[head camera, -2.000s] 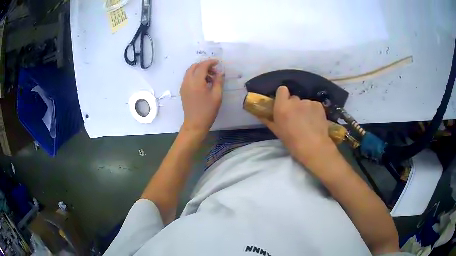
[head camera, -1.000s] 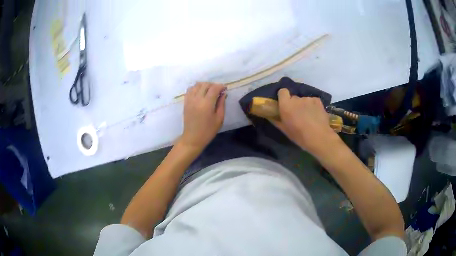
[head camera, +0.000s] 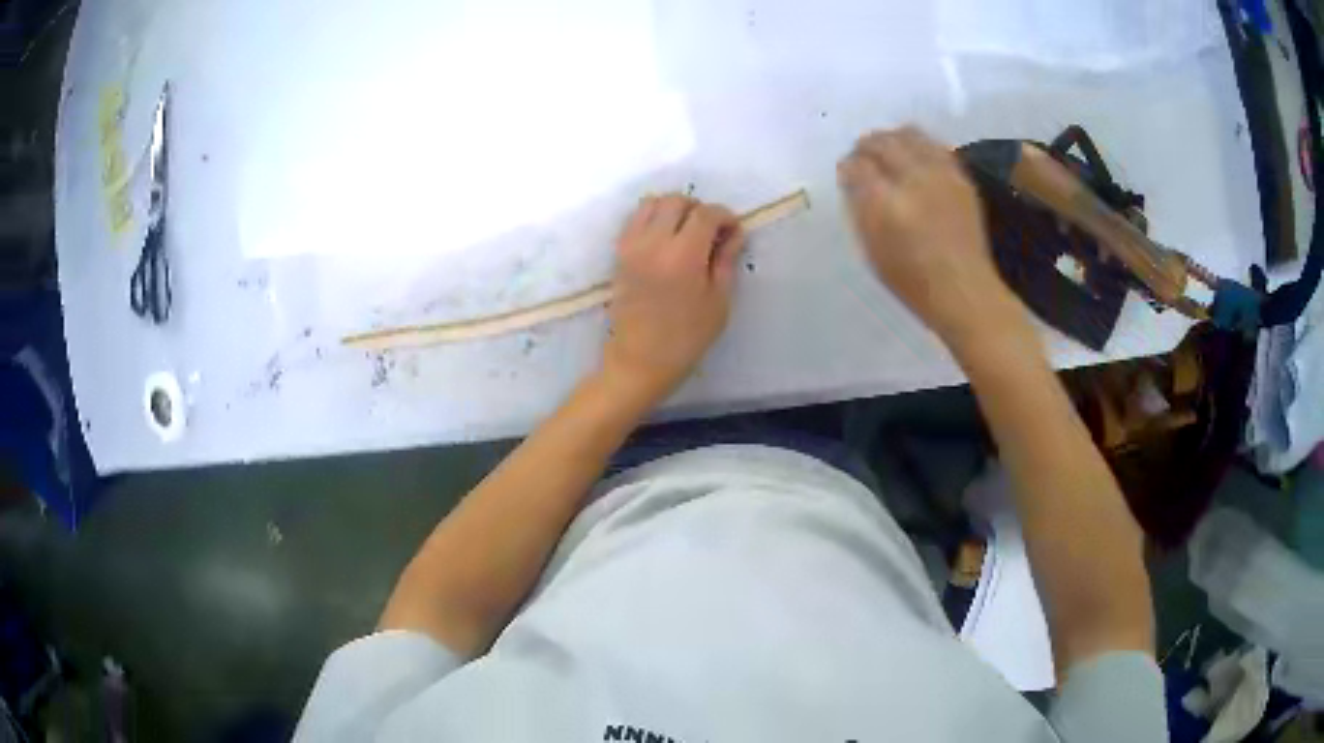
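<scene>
A thin tan, slightly curved pressing template (head camera: 494, 322) lies on the white table cover in front of me. My left hand (head camera: 671, 283) is over the template right of its middle, fingers bent onto it; the part under the hand is hidden. My right hand (head camera: 918, 218) is off the iron, blurred, above the table right of the template's end, and I see nothing in it. The black steam iron (head camera: 1053, 240) with its wooden handle stands at the right, beyond my right hand.
Shears (head camera: 154, 232) and a yellow marked strip (head camera: 113, 160) lie at the left, with a white tape roll (head camera: 164, 405) near the table's front left edge. A large white sheet (head camera: 465, 131) lies at the far side. The dark hose (head camera: 1297, 276) runs along the right.
My right hand has let go of the iron, which now stands farther right. The view has shifted rightward. My left hand is now farther along the template, nearer its right end.
</scene>
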